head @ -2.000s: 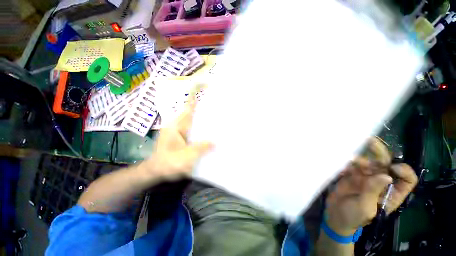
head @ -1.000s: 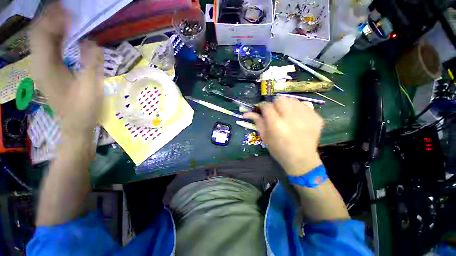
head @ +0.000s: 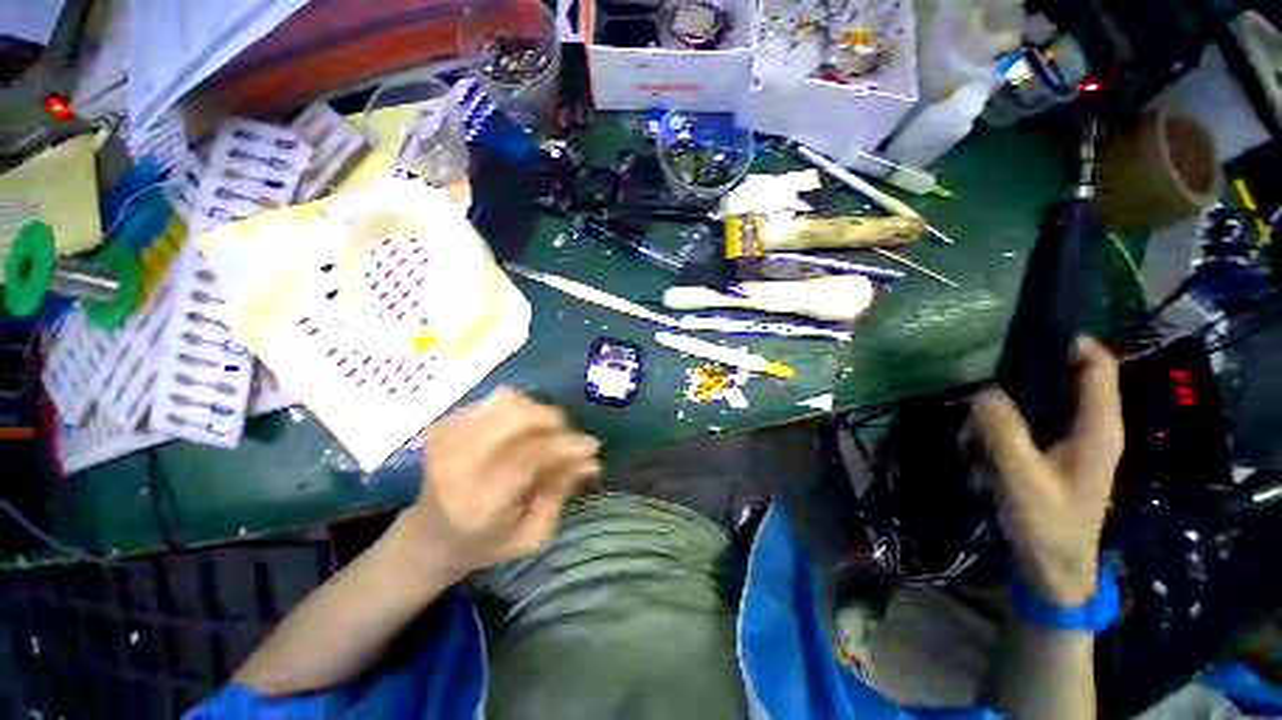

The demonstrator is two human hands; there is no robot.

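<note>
The small device unit (head: 613, 373), a black rounded square with a pale inside, lies near the bench's front edge. A pile of gold-orange bits (head: 714, 383) is right of it. My left hand (head: 509, 471) is blurred and loosely curled, left of and nearer me than the device, with nothing seen in it. My right hand (head: 1052, 471) is at the right, thumb and fingers spread around the lower end of a thick black cylindrical tool (head: 1049, 303) with a metal tip. Whether they touch it is unclear.
A yellowish sticker sheet (head: 368, 317) with red dots lies left. A cream scraper (head: 771, 296), yellow-brown tube (head: 844, 234) and slim sticks lie behind the device. White boxes (head: 668, 82) and clear cups are at the back, a green-flanged spool (head: 87, 279) far left.
My left hand has come from the upper left, by the white papers, down to the bench front. My right hand has moved from the middle tools right to the black tool.
</note>
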